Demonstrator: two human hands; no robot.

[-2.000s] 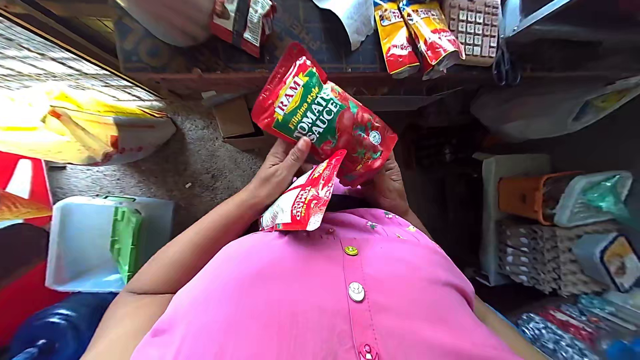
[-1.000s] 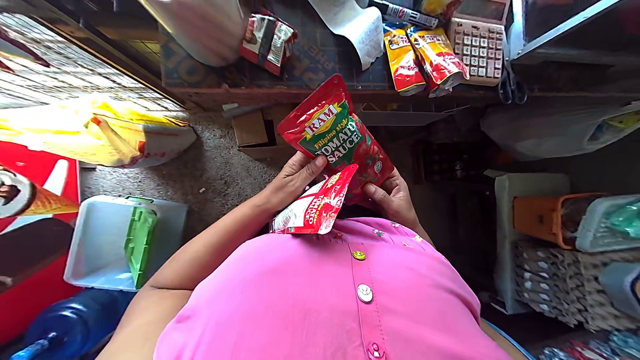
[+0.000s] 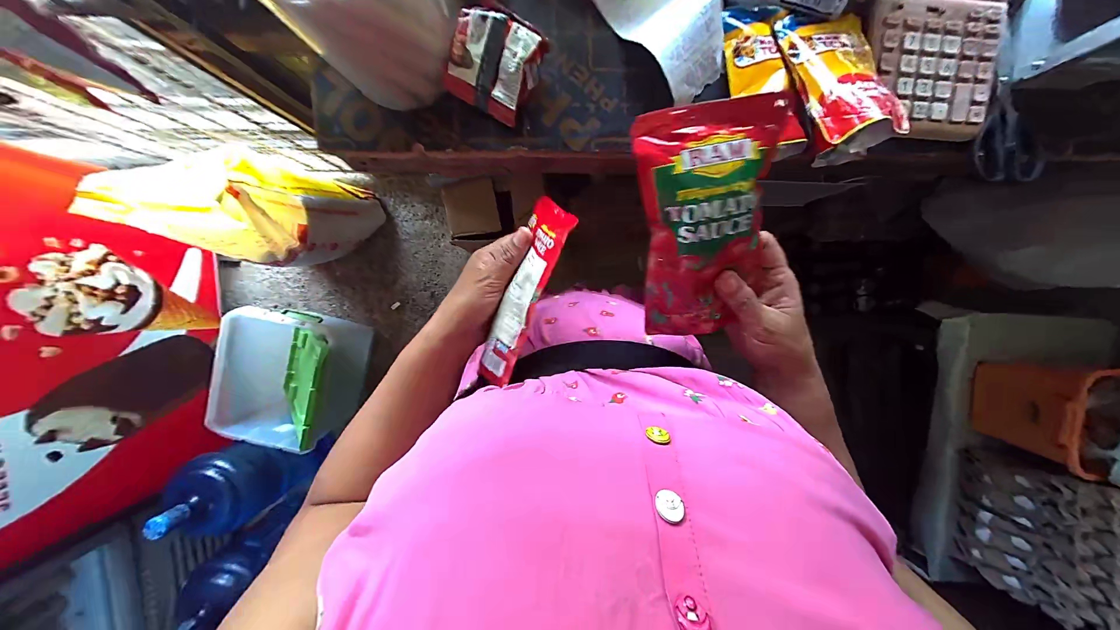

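My left hand [image 3: 492,278] grips a narrow red foil packet [image 3: 523,293], held tilted above my lap with its edge toward me. In my right hand [image 3: 766,306] is a larger RAM tomato sauce pouch [image 3: 704,214], its printed front facing me and the thumb on its lower right part. The two packets are apart, one on each side of my pink buttoned top. Behind the pouch, yellow and red snack packs [image 3: 840,83] lie on the table's edge.
The dark table [image 3: 569,131] holds a strapped bundle of packets [image 3: 494,61], a paper roll, a calculator [image 3: 941,66] and scissors [image 3: 1006,144]. At left are a white plastic bin [image 3: 254,376] and blue water jugs [image 3: 219,490]. An orange container [image 3: 1024,407] and egg trays [image 3: 1024,534] stand at right.
The two packets, overlapping in front of me before, are now apart. My right hand has moved right with the large pouch, while my left hand keeps the smaller one.
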